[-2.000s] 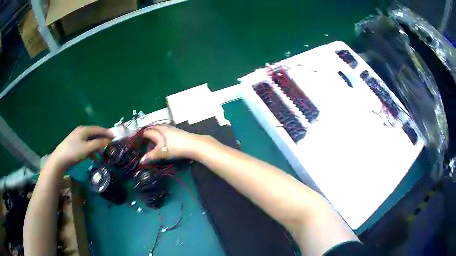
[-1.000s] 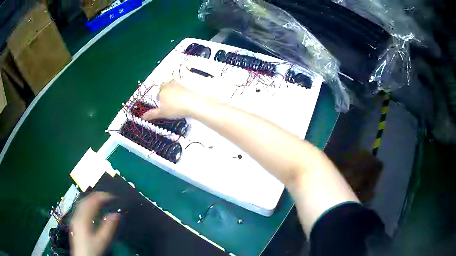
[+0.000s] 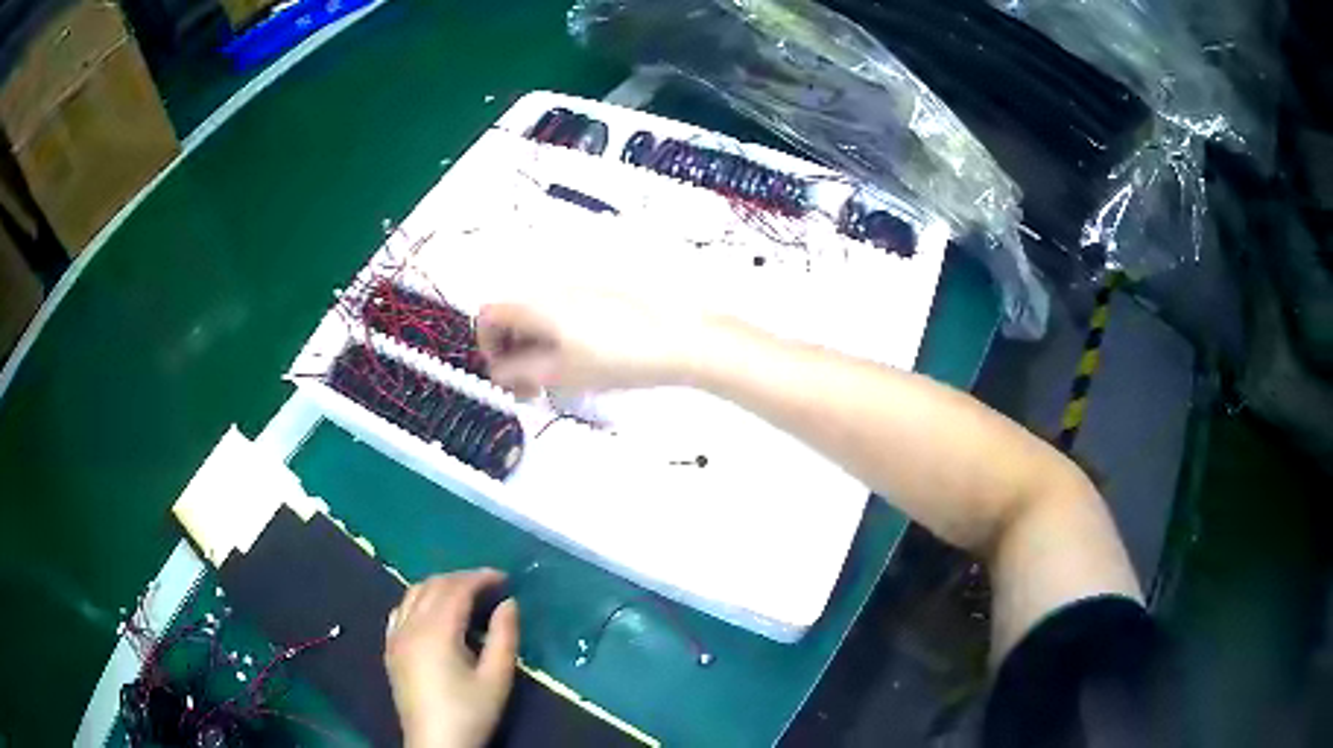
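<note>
The white foam tray (image 3: 687, 533) lies on the green bench. Two rows of black discs with red wires stand at its near left: the lower row (image 3: 424, 409) and the upper row (image 3: 409, 314). My right hand (image 3: 541, 348) is at the right end of the upper row, fingers down and blurred; its grip is hidden. My left hand (image 3: 450, 655) is over the edge of the black strip (image 3: 314, 585), fingers curled. Something dark shows between its thumb and fingers, but I cannot tell whether it is held. More wired parts (image 3: 198, 694) are at the bottom left.
A cream piece (image 3: 241, 494) lies at the strip's far end. More discs (image 3: 724, 173) lie along the tray's far side. Loose wires (image 3: 643, 611) lie on the bench before the tray. Crumpled clear plastic (image 3: 877, 110) is behind it. A brown carton (image 3: 88, 124) stands beyond the bench.
The view has swung right toward the tray. My right hand left the stacks on the bench, reached the upper row, then slid to its right end. My left hand has moved right along the strip.
</note>
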